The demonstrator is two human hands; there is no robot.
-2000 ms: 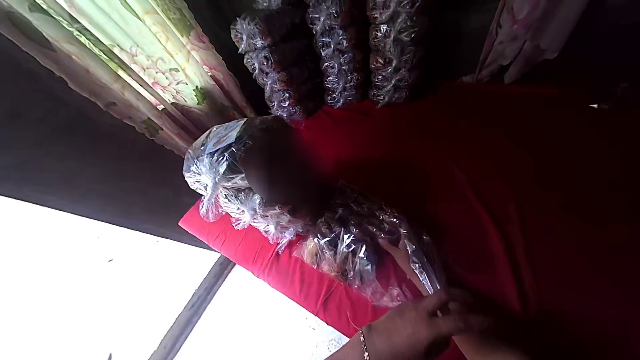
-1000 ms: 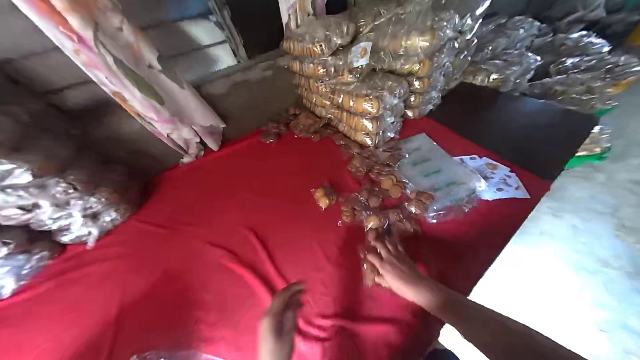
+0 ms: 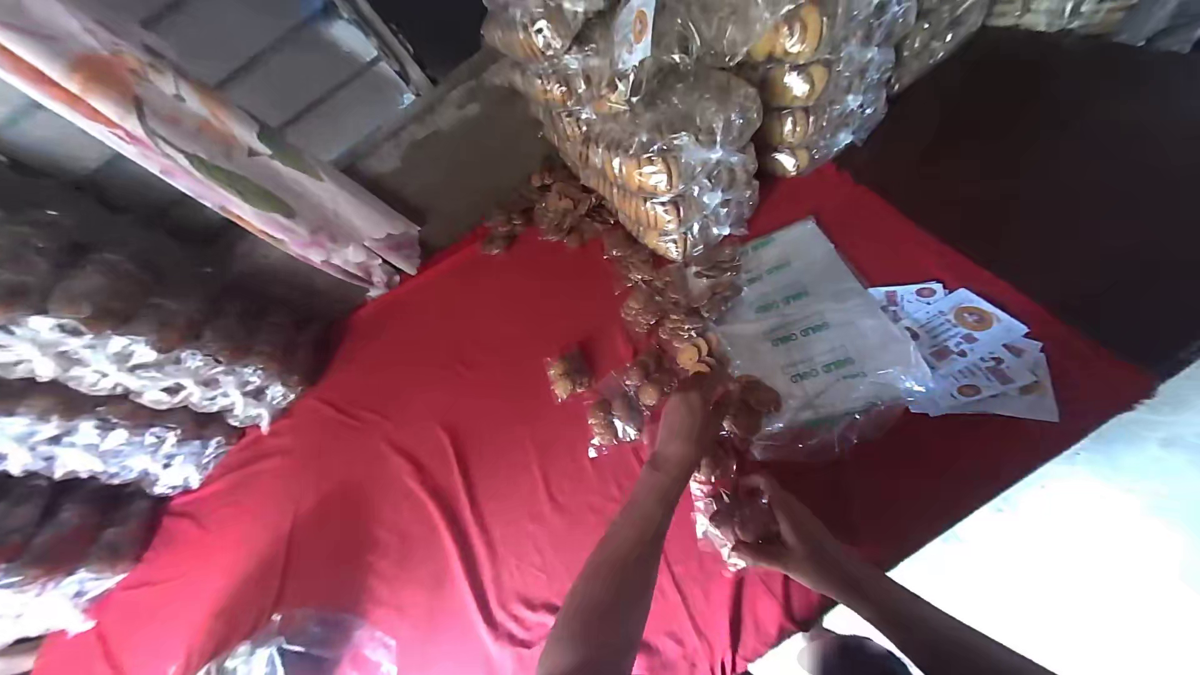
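Note:
My left hand [image 3: 689, 412] reaches into a pile of loose round brown cookies [image 3: 656, 300] on the red cloth [image 3: 422, 422]; its fingers are partly hidden among them. Lower right, my right hand [image 3: 778, 534] has its fingers curled around dark round cookies [image 3: 741, 516], over a clear plastic bag [image 3: 708, 525]. Small clear packets of cookies [image 3: 614, 417] lie left of my left hand. To the right of the pile rests a stack of clear plastic bags [image 3: 806, 328] with green print.
Large filled cookie bags [image 3: 656, 169] stand at the back. Printed paper labels [image 3: 975, 347] lie at the right. Shiny packed bags [image 3: 122, 403] line the left side, and a flowered curtain [image 3: 225, 159] hangs above them. Clear plastic [image 3: 309, 642] lies at the near edge.
My left hand, over the bare cloth one second ago, has moved into the cookies. My right hand has come lower along the pile. The view turned strongly after the earliest frame.

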